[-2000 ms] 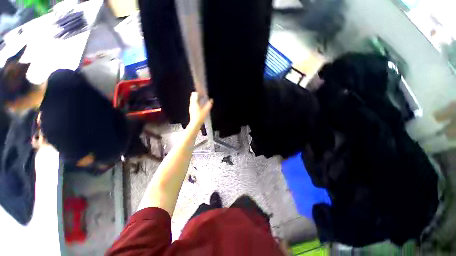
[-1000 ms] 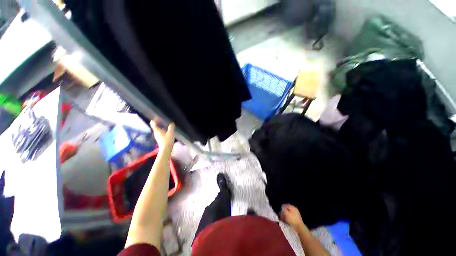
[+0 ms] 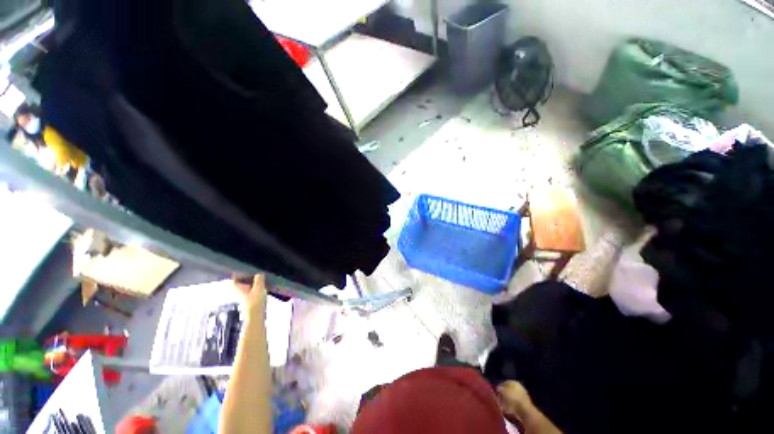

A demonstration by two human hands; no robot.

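Note:
The silver metal garment rack (image 3: 182,246) leans across the upper left of the view. Black garments (image 3: 221,144) hang from it in a dense mass. My left hand (image 3: 249,286) is on the rack's upright tube, its fingers around the metal. The rack's foot (image 3: 378,300) shows on the floor below the garments. My right hand (image 3: 513,397) is low, beside my body, at the edge of a black cloth heap (image 3: 586,347); its fingers are partly hidden, and I cannot tell if they hold anything.
A blue slatted crate (image 3: 462,243) stands on the floor ahead, with a wooden stool (image 3: 556,222) touching or close to its right. Behind are a black fan (image 3: 523,78), a grey bin (image 3: 475,49), green sacks (image 3: 666,83) and a white shelf table (image 3: 382,78). A person (image 3: 32,127) is at far left.
The rack and its garments have swung left, and the view has turned right. My left hand stays on the upright. The blue crate, fan and bin now show fully; the red crate has nearly left view.

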